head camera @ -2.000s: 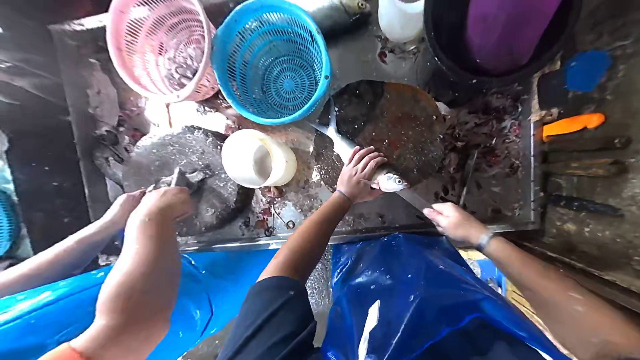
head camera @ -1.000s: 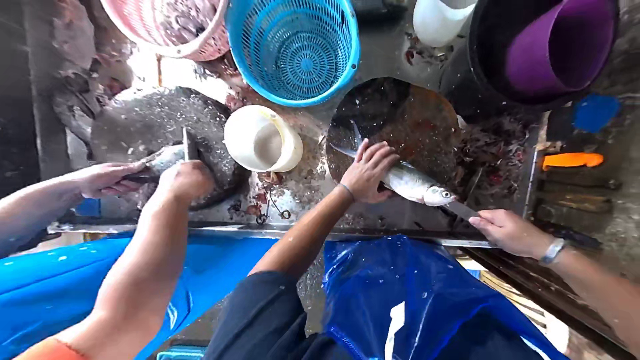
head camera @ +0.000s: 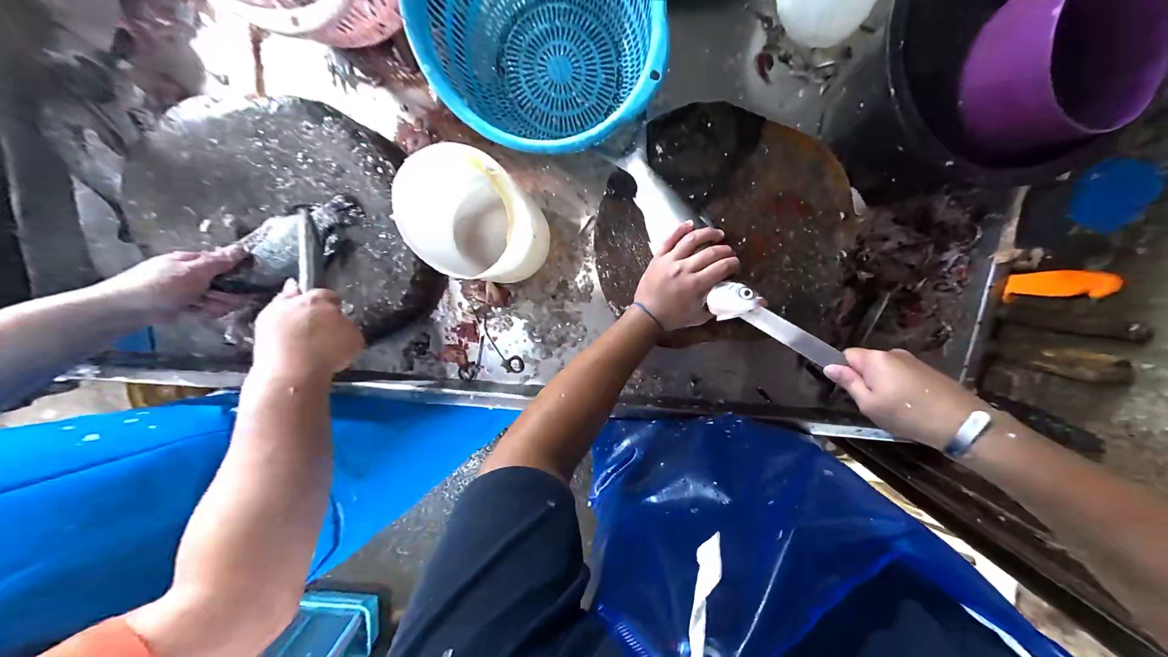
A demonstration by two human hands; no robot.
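Observation:
A silvery fish (head camera: 659, 196) lies slantwise on the round, dark and brown chopping block (head camera: 785, 210), its tail beside the blue basket and its head toward the lower right. My left hand (head camera: 689, 274) is closed around its body just behind the head. My right hand (head camera: 899, 388) holds a knife (head camera: 794, 336); its blade points up and left, with the far end at the fish's head. Fingers hide the knife's handle and part of the fish's body.
A co-worker's hands (head camera: 306, 333) work a blade on a fish at the left round block (head camera: 265, 182). Around are a white tub (head camera: 470, 214), a blue basket (head camera: 538, 132), a black bucket (head camera: 876, 137) holding a purple container (head camera: 1013, 82), fish scraps and an orange-handled tool (head camera: 1063, 285).
The fish on my block has turned more steeply, its tail now up by the blue basket. My left hand has stayed on it, and my right hand has kept the knife at its head.

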